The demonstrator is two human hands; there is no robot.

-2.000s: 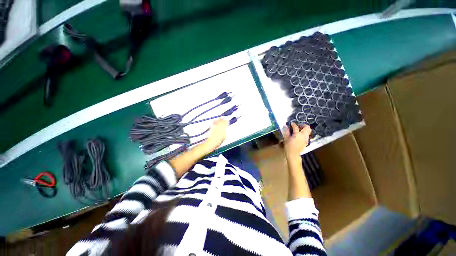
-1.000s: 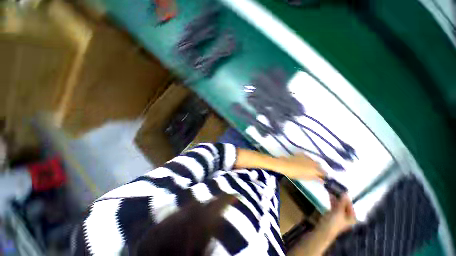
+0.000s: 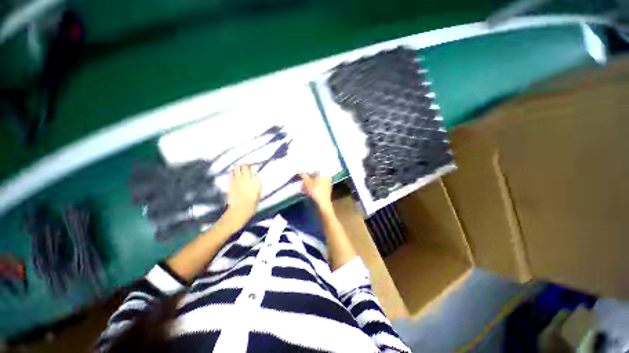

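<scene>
Several dark grey power cords (image 3: 181, 192) lie in blurred hanks at the left of the white work mat (image 3: 303, 114). Their loose ends (image 3: 276, 131) point up and right across it. My left hand (image 3: 244, 192) is over the cords with its fingers pointing away from me; its grip is hidden. My right hand (image 3: 317, 187) is at the mat's near edge, its fingertips closed on the end of the lowest cord. The white parts tray (image 3: 352, 131), packed with upright dark housings (image 3: 396, 117), is right of the mat.
Two more cord hanks (image 3: 65, 245) and blurred orange-red scissors (image 3: 12, 270) lie on the green bench at left. An open carton (image 3: 431, 255) holding dark tubes (image 3: 387, 229) is below the tray. Another carton (image 3: 565, 165) is at right. Dark appliances (image 3: 58, 62) sit on the conveyor.
The view has swung back to the mat and tray. My hands, close together around a small dark part one second ago, are now apart. That part is no longer distinguishable.
</scene>
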